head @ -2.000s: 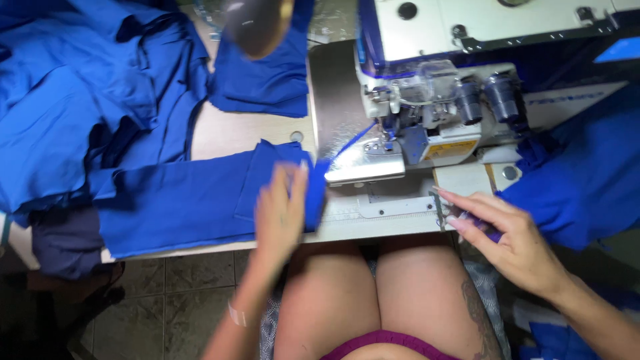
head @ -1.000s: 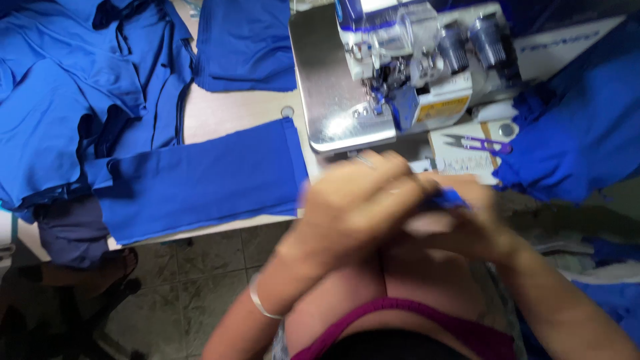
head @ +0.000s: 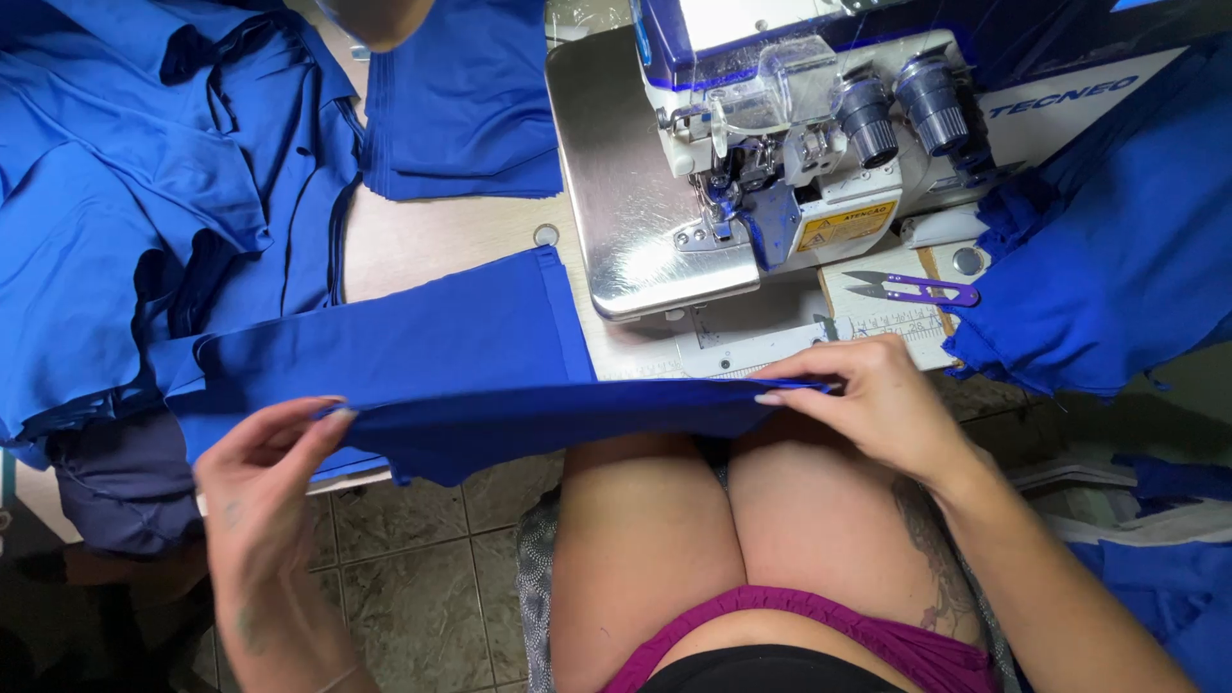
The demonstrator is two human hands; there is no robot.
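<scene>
A blue fabric piece is stretched between my hands at the table's front edge, its long upper edge nearly straight. My left hand pinches its left end between thumb and fingers. At the other end, my right hand pinches the right corner, just in front of the sewing machine. Behind the held piece, more folded blue fabric lies flat on the table. The Tecneo overlock sewing machine stands beyond, with its metal plate facing me. Purple-handled thread snips lie right of its needle area.
A large heap of blue fabric covers the table's left side, with a dark cloth bundle below it. A stack of blue pieces lies at the back. More blue fabric hangs at the right. A rounded object juts in at the top.
My hands were close together over my lap one second ago; now they are far apart, with the blue piece spread between them. The thread snips, under my right hand two seconds ago, lie on the table.
</scene>
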